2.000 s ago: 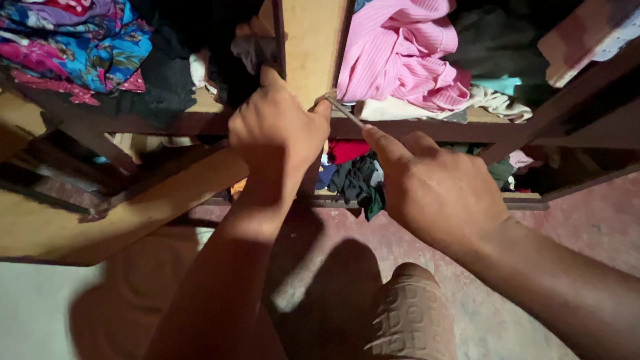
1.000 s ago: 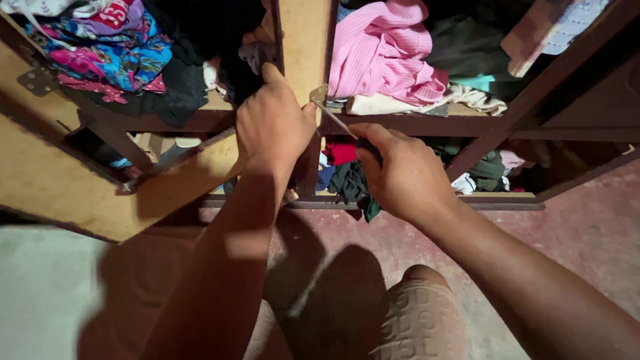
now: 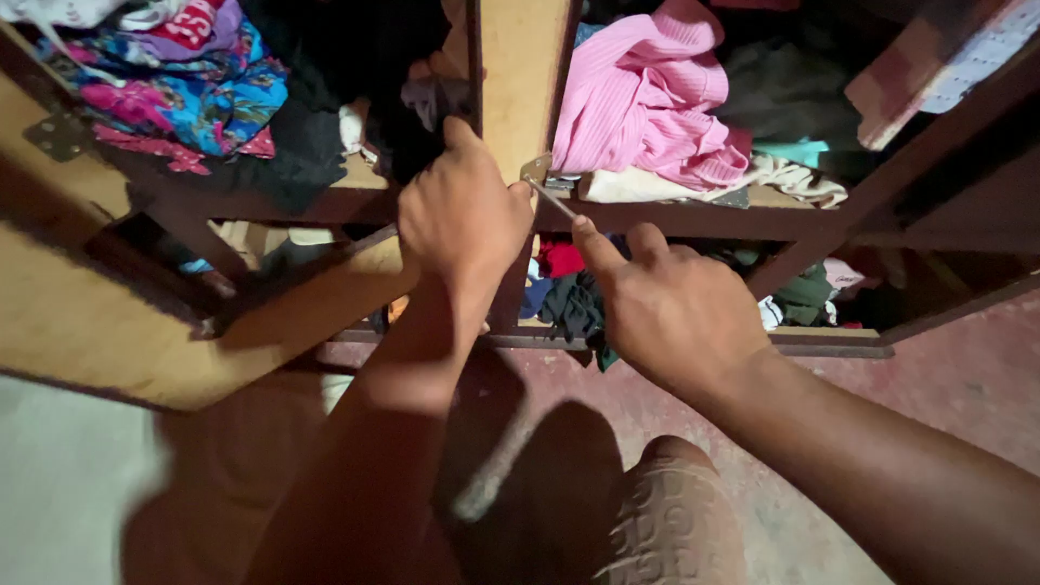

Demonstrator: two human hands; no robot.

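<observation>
A narrow wooden door panel (image 3: 524,73) stands edge-on at top centre, with a metal hinge (image 3: 536,166) near its lower end. My left hand (image 3: 467,207) grips the panel's left edge, its thumb beside the hinge. From the right, my right hand (image 3: 678,301) holds a screwdriver, its handle hidden in the fist and the index finger laid along it. The thin metal shaft (image 3: 554,197) points up and left, and its tip is at the hinge. Whether the tip sits in a screw cannot be told.
A pink ribbed garment (image 3: 642,106) and a cream cloth (image 3: 634,187) lie on the right shelf. Blue floral clothes (image 3: 195,89) fill the left shelf. An open cabinet door (image 3: 97,301) with a hinge (image 3: 53,136) stretches across the left. Dark clothes (image 3: 573,305) hang over the lower shelf.
Both hands stay at the hinge, with the screwdriver still in my right hand. The view has shifted slightly; nothing else has plainly moved.
</observation>
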